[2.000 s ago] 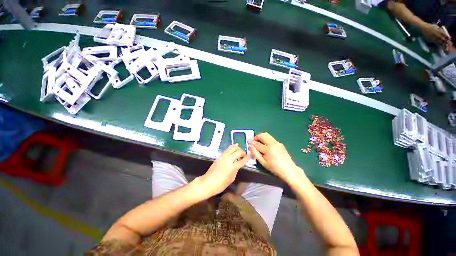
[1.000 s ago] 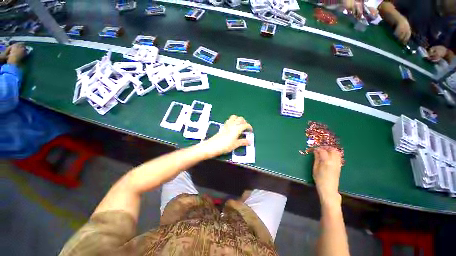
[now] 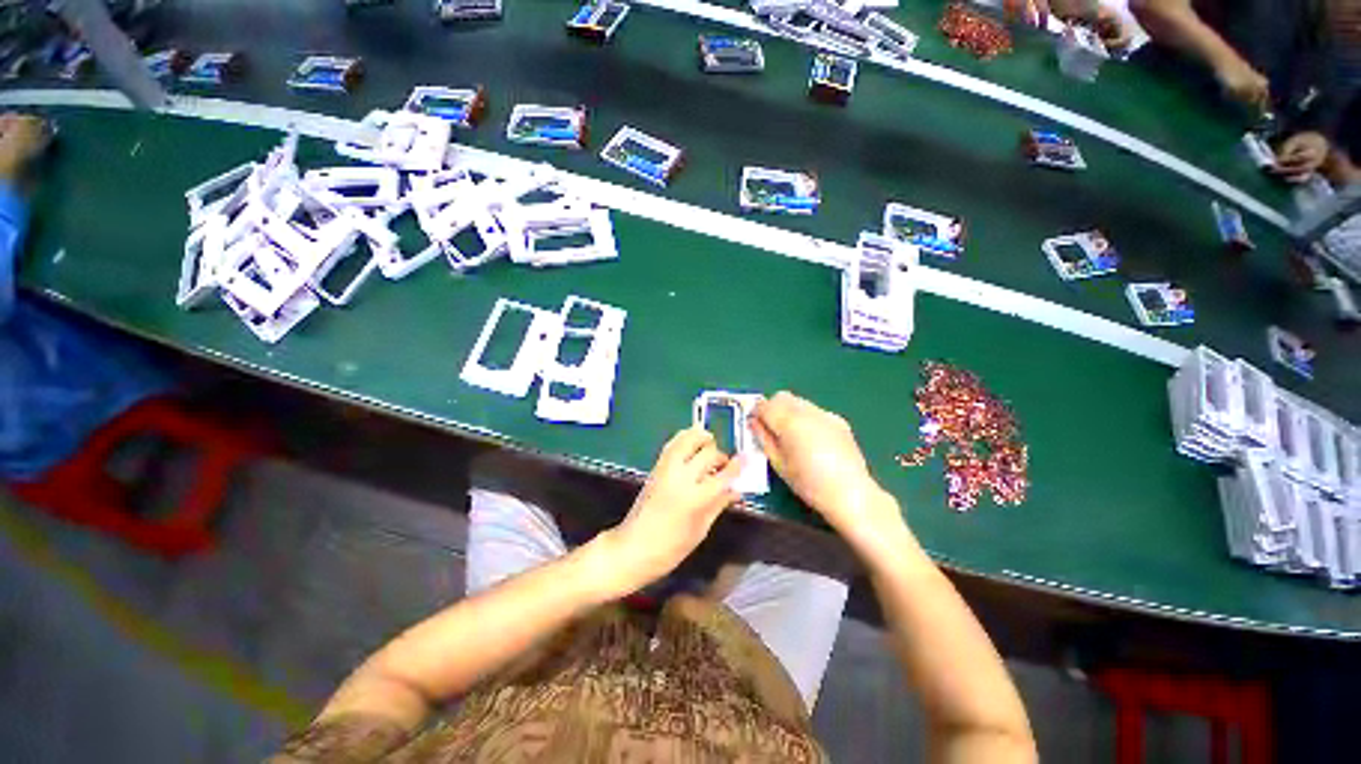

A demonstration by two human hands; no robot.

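A white plastic frame (image 3: 752, 466) lies on the green bench near its front edge. My left hand (image 3: 679, 500) is at its left and lower side with the fingers on it. My right hand (image 3: 811, 448) has its fingertips at the frame's upper right side. Any small part between the fingertips is hidden. A heap of small copper-coloured parts (image 3: 970, 433) lies to the right of my right hand. Loose white frames (image 3: 584, 361) lie side by side to the left of my hands.
A jumbled pile of white frames (image 3: 311, 246) is at left. A short stack (image 3: 878, 299) stands near the pale rail; stacked rows (image 3: 1284, 463) are at far right. Part-assembled units (image 3: 781, 190) lie on the dark belt. Another person's sleeve (image 3: 60, 358) is at left; others' hands are at upper right.
My right hand has moved from the copper heap to the frame. My left hand has shifted down along it. One loose frame beside it is no longer there. The belt units have shifted right.
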